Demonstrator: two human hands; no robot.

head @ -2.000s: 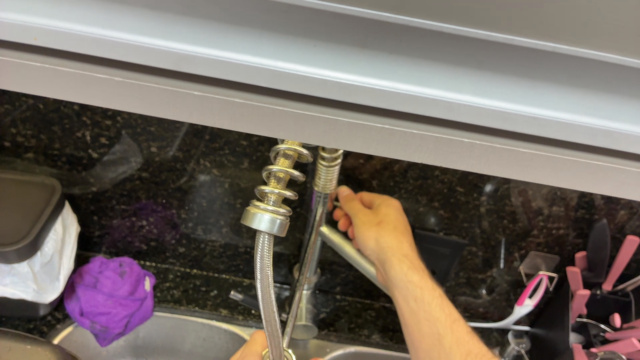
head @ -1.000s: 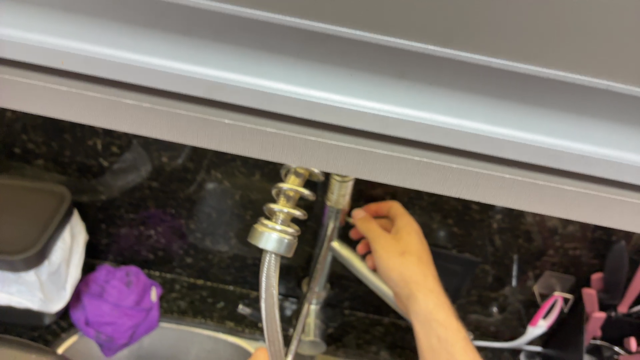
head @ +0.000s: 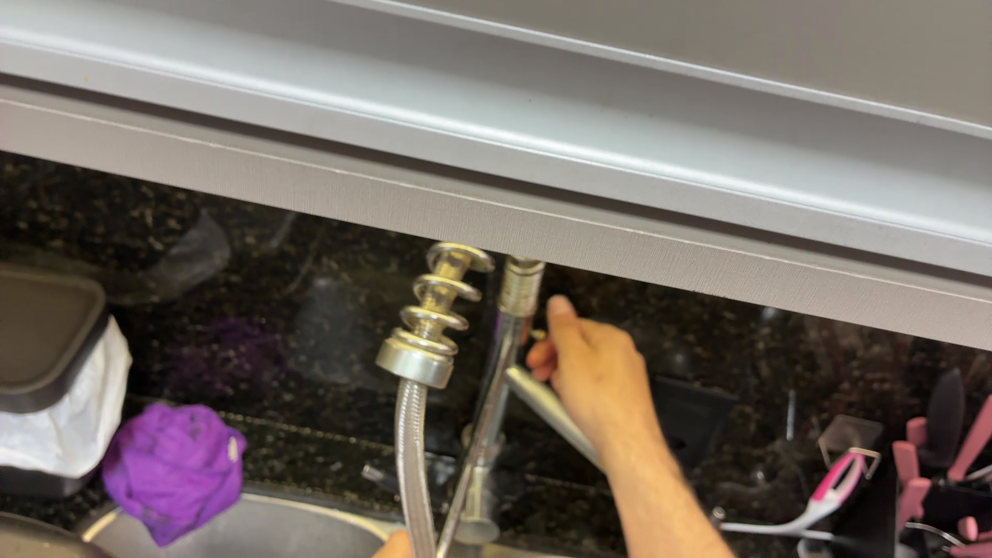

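My right hand [head: 593, 368] is just right of the chrome faucet post [head: 521, 294], its fingers curled near a small brass-coloured piece [head: 539, 335] beside the post. Whether the fingertips grip that piece cannot be told. Below the hand, the metal lever handle [head: 554, 411] slants down to the right, partly behind the wrist. Left of the post, a metal spring coil [head: 438, 302] ends in a silver collar [head: 415, 363], from which a braided hose [head: 413, 465] runs down. Only a bit of my left hand [head: 395, 546] shows beside the hose at the bottom edge; its grip is hidden.
A grey cabinet edge [head: 496, 209] crosses above and hides the faucet's top. At left are a lined bin [head: 58, 434] and a purple cloth [head: 174, 469] by the sink rim [head: 310, 508]. A pink-and-white brush [head: 837, 484] and pink-handled utensils [head: 914, 465] stand at right.
The fingertips of my right hand have moved slightly right, away from the faucet post, and one finger now points more upward. The coil and hose have stayed about the same.
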